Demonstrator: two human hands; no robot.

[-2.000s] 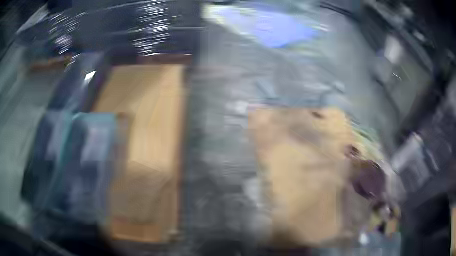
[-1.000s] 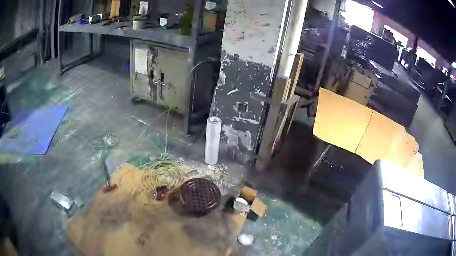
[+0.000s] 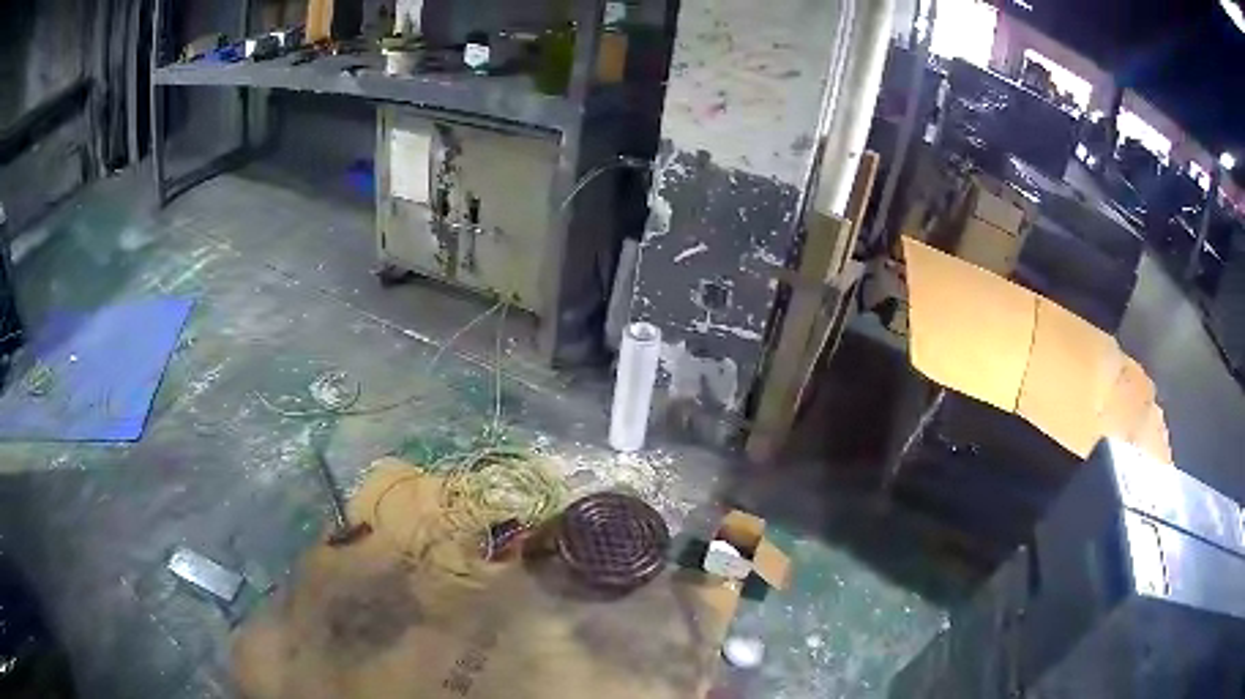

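Neither of my hands is in the picture. A stained tan cardboard sheet [image 3: 410, 635] lies on the floor in front of me. A round dark brown stool or basket [image 3: 612, 541] with a grid top stands on its far edge. A sander with a reddish part [image 3: 505, 539] lies beside it, next to a coiled yellowish air hose [image 3: 512, 492]. A hammer [image 3: 341, 512] lies at the cardboard's upper left edge. A small open carton [image 3: 744, 549] and a white round item [image 3: 743, 650] are to the right.
Grey metal housings [image 3: 1140, 553] are stacked at the lower right, near a folded orange-tan cardboard [image 3: 1010, 341]. A white film roll [image 3: 635, 388] stands by the peeling pillar [image 3: 724, 205]. A workbench [image 3: 355, 85] with a cabinet [image 3: 471, 212] is behind. A blue sheet [image 3: 103, 369] lies left.
My view has swung from the blurred floor and cardboard to the pillar and bench. Over the last second the floor items have shifted slightly right in view. No object has visibly been moved.
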